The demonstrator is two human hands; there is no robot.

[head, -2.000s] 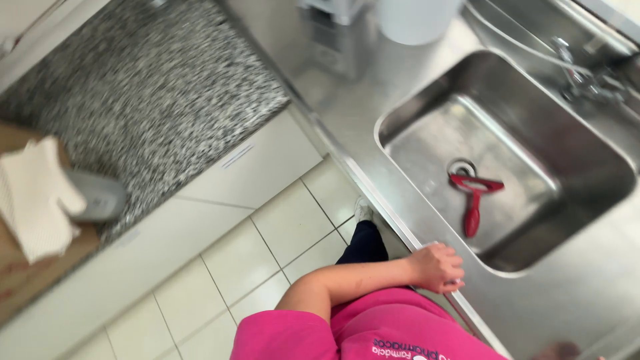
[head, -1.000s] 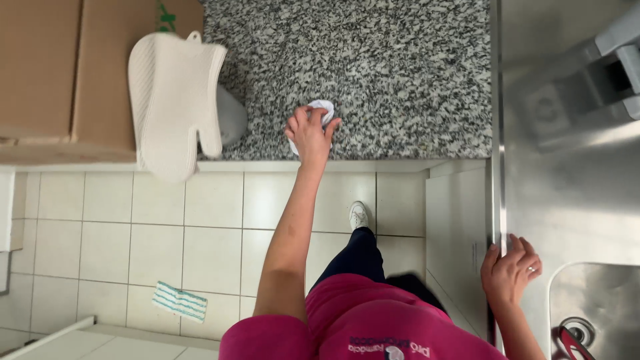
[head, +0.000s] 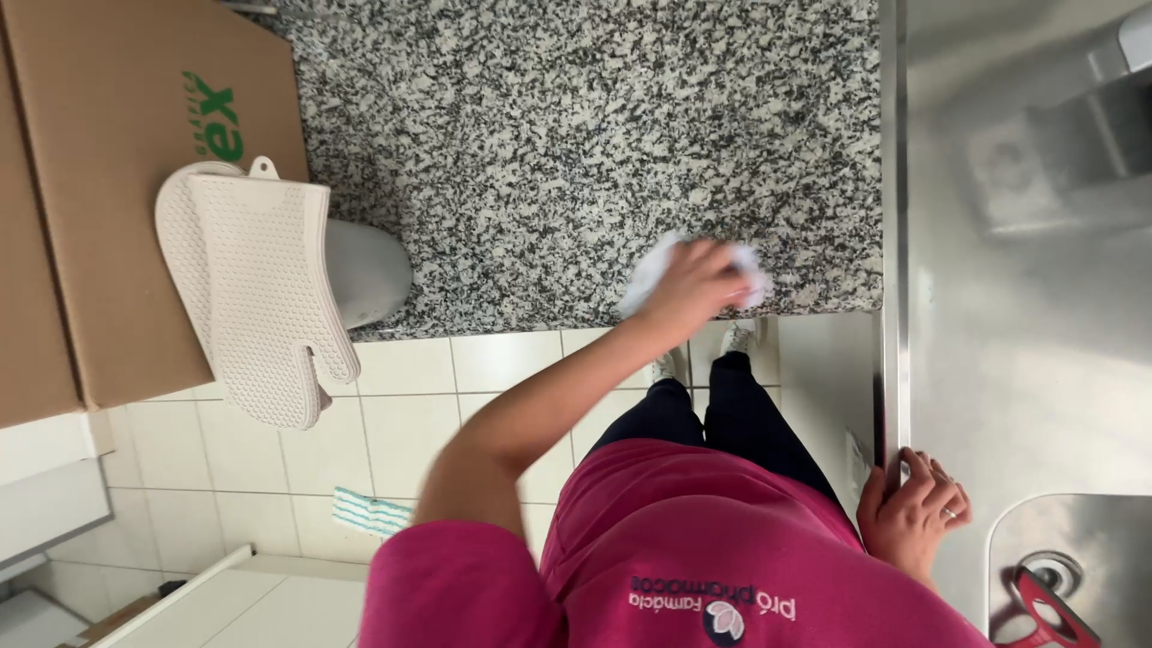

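My left hand (head: 697, 279) presses a crumpled white cloth (head: 650, 268) onto the speckled granite countertop (head: 558, 162), close to its front edge. The hand is slightly blurred, and part of the cloth shows on either side of it. My right hand (head: 918, 504) rests palm down, fingers bent over the raised metal rim (head: 893, 378) of the stainless steel sink counter, and no object shows in it. Beside it at the lower right is the sink basin (head: 999, 558), where a red-handled tool (head: 1053, 612) lies by the drain, partly out of view.
Cream textured oven mitts (head: 261, 288) lie over a grey container (head: 369, 274) beside a large cardboard box (head: 162, 198) at the left. A striped cloth (head: 371, 511) lies on the tiled floor. A grey appliance (head: 1062, 153) stands on the steel counter.
My left hand has moved right along the granite's front edge with the white cloth since one second ago. My right hand stays on the steel rim. The view has turned since the oldest frame.
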